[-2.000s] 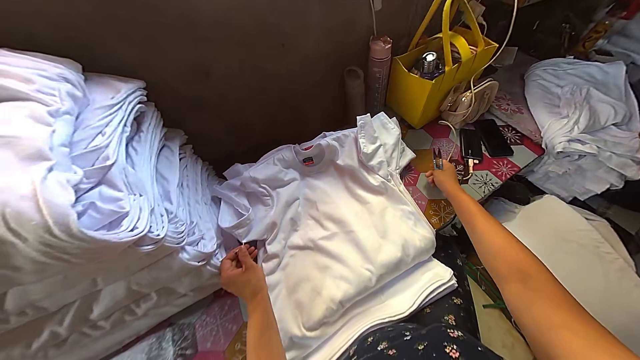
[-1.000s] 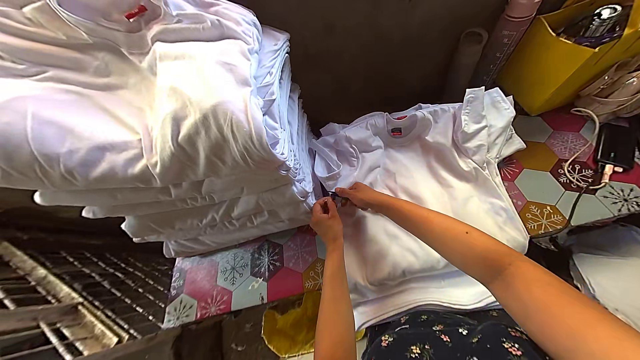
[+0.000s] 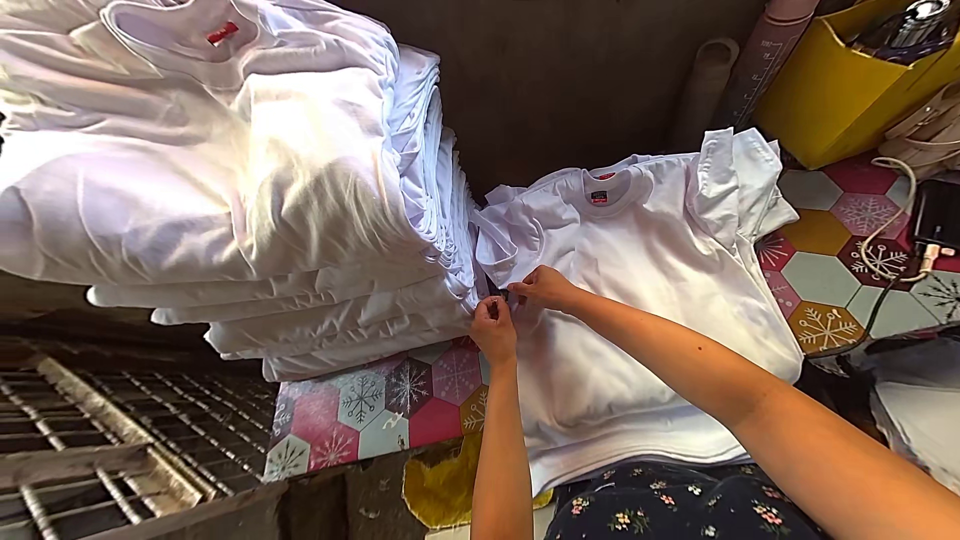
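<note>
A white T-shirt with a round neck and a small dark and red neck label lies flat on other white shirts. My right hand pinches at the edge of its left-lying sleeve. Close beside it, my left hand has its thumb and fingertips drawn together around a small dark thing, too small to name. A tall stack of folded white shirts rises just left of both hands.
The shirts rest on a table cover with snowflake hexagons. At the right are a yellow bag, a pink bottle, a black device and a pale cable. A metal rack stands low at the left.
My right hand, earlier over the table cover at the right near the phone, has come to the sleeve beside my left hand. The view has swung left.
</note>
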